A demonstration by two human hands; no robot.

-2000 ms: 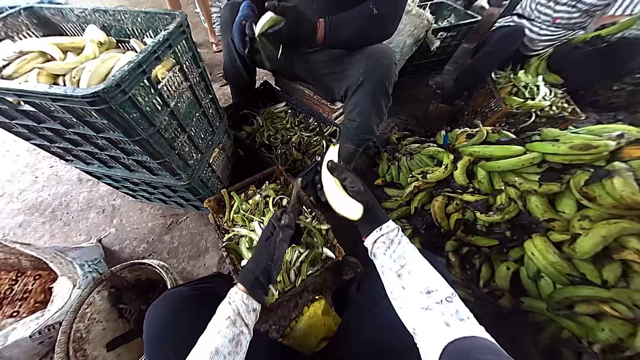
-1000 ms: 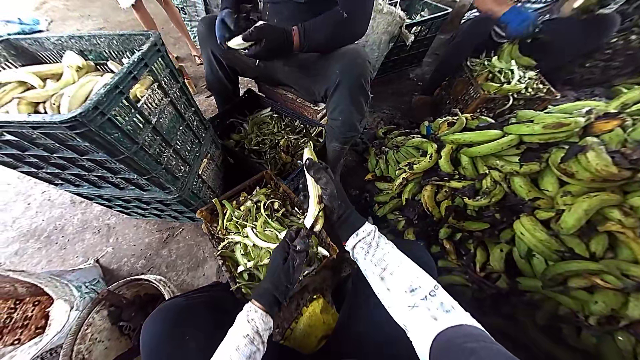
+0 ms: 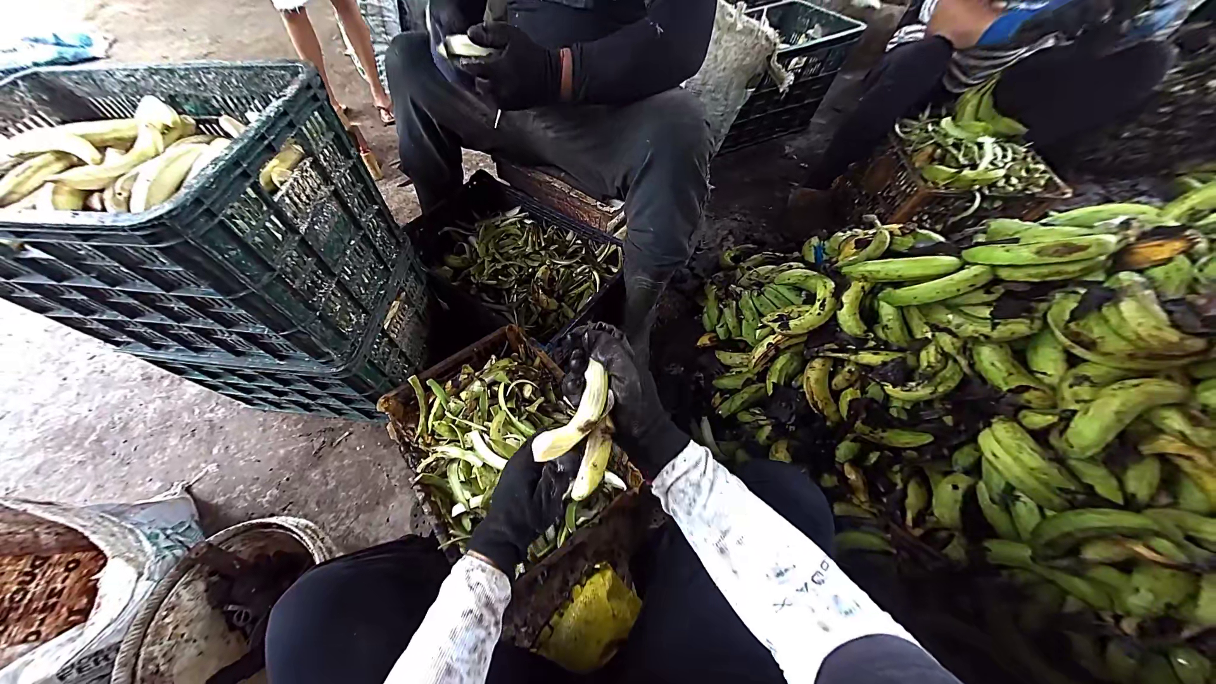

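Observation:
My right hand, in a black glove, grips a partly peeled plantain over a crate of peels. A strip of peel hangs from the plantain's near side. My left hand, also black-gloved, is just below and to the left, at the plantain's lower end; whether its fingers hold a tool or the peel cannot be told. Beneath both hands, the worn crate is heaped with green peels. Yellow material shows at the crate's near side.
Stacked green plastic crates at left hold peeled plantains. A large pile of green plantains lies at right. A co-worker sits opposite behind a second crate of peels. A bucket and a sack stand at lower left.
The plantain was upright in my right hand a second ago and now slants down to the left, with peel hanging off it. The view has shifted slightly.

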